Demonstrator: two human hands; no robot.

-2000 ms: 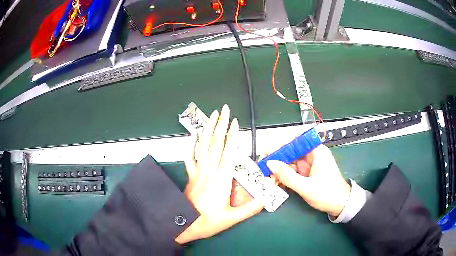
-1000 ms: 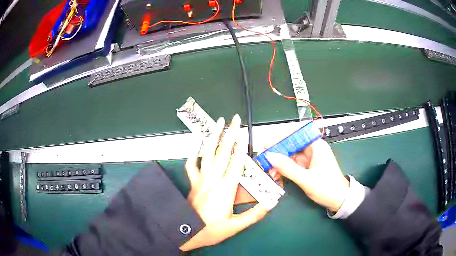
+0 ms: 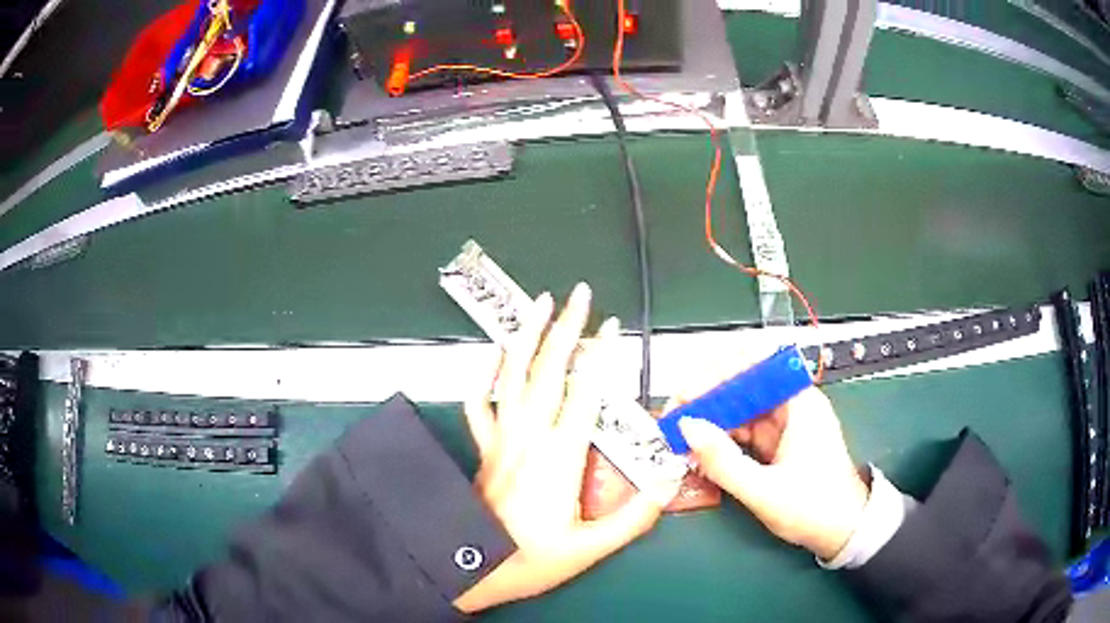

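Note:
My left hand (image 3: 536, 450) lies over the middle of a silver-grey strip module (image 3: 489, 296), fingers on top and thumb at its near end. The strip slants from upper left to lower right across an orange-brown contact plate (image 3: 605, 487), partly hidden under the strip and hand. My right hand (image 3: 785, 469) holds a bright blue test probe (image 3: 738, 397), its lower left end at the strip's near end; whether the tip touches is hidden. A thin red wire (image 3: 713, 219) runs from the probe's upper end to the back.
Black cable (image 3: 637, 231) runs to the plate. Black strips lie at left (image 3: 192, 454), on the white rail (image 3: 925, 344) and at the right edge (image 3: 1081, 414). A grey strip (image 3: 408, 172) lies on the belt. Behind are a dark tester (image 3: 463, 43), red bin (image 3: 140, 79) and metal post (image 3: 836, 61).
The grey strip on the belt has moved right. The strip module's near end and the probe now lie closer to the plate's right side. The whole view has shifted slightly.

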